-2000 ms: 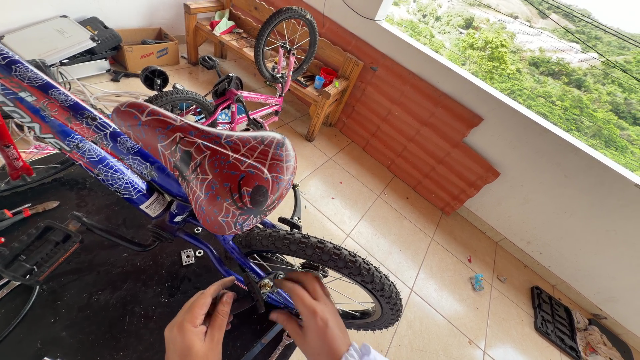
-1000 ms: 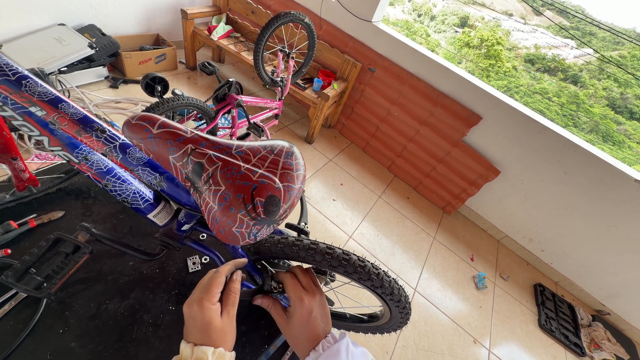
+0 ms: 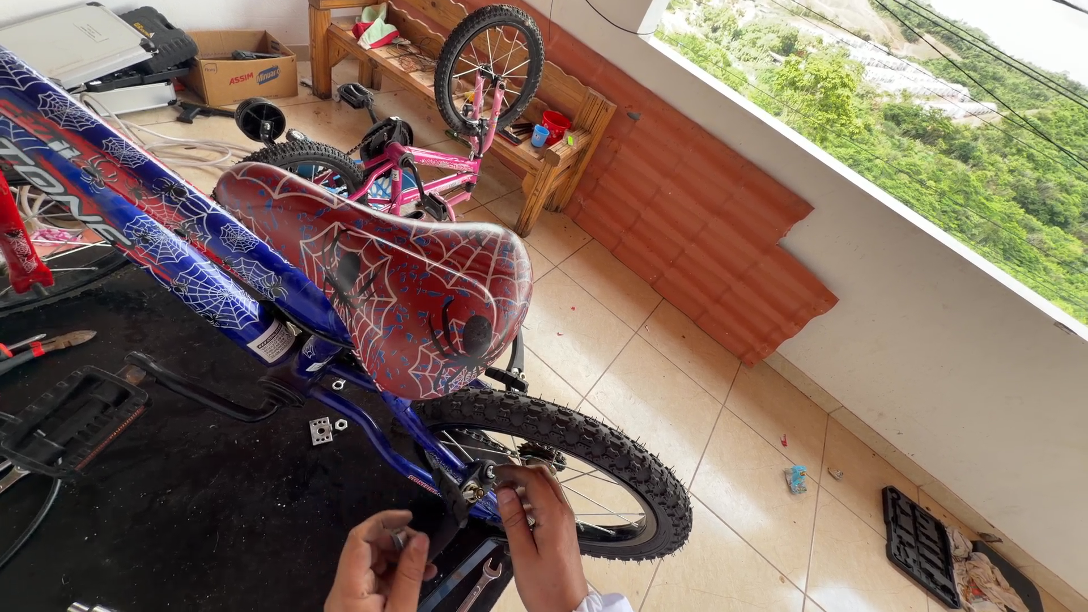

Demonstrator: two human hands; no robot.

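Observation:
A blue bicycle frame (image 3: 183, 255) with web patterns lies across the black work surface, its red patterned saddle (image 3: 425, 306) towards me. Beyond the frame's rear end is the wheel with a knobby black tire (image 3: 595, 450). My right hand (image 3: 544, 527) is at the brake fitting (image 3: 476, 489) on the rear frame tubes, fingers bent around its side; what they grip is hidden. To the left of it, apart from the frame, my left hand (image 3: 382, 561) pinches a small metal part (image 3: 399, 537) between thumb and fingers. A combination wrench (image 3: 483, 586) lies between the hands, lower down.
Nuts (image 3: 341, 424) and a square metal plate (image 3: 320, 431) lie on the black surface, with pliers (image 3: 51, 344) and a pedal (image 3: 76, 425) at left. Behind stand a pink bicycle (image 3: 425, 170), a wooden bench (image 3: 552, 161) and a cardboard box (image 3: 242, 68). A black tray (image 3: 918, 544) lies at lower right.
My left hand has drawn back from the brake fitting, down and to the left, and a small metal part now shows in its fingers. My right hand has stayed at the fitting.

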